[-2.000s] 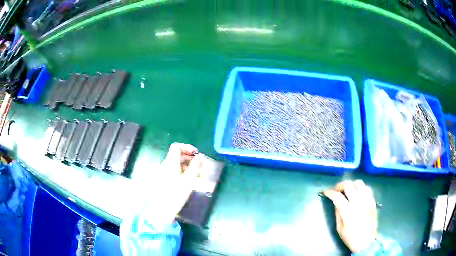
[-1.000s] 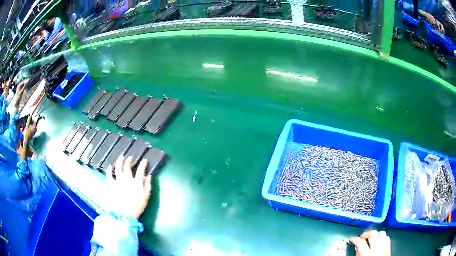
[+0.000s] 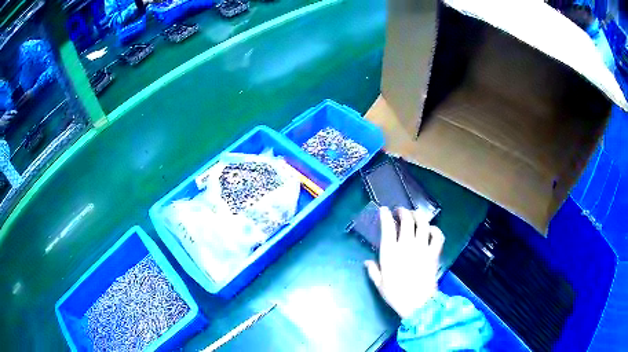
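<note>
My right hand (image 3: 410, 265) is palm down at the right, its fingertips over a dark flat housing (image 3: 368, 224). The fingers are slightly spread and the thumb points out to the left. The hand hides much of the housing, so I cannot tell whether it is gripped. Another dark housing with a paler face (image 3: 387, 184) lies just beyond, with a further dark piece beside it. My left hand is not in view.
Blue bins hold silvery pins (image 3: 138, 309), a clear bag of small hardware (image 3: 248, 185) and loose small parts (image 3: 335, 150). A brown carton (image 3: 509, 137) stands far right, above many dark housings (image 3: 516, 275). Tweezers (image 3: 241, 328) lie at the bottom. Workwear shows across the line (image 3: 34, 58).
The view has swung right, from the housing rows to the carton. My left hand has left the picture. My right hand has moved from below the pin bin to the housings by the carton.
</note>
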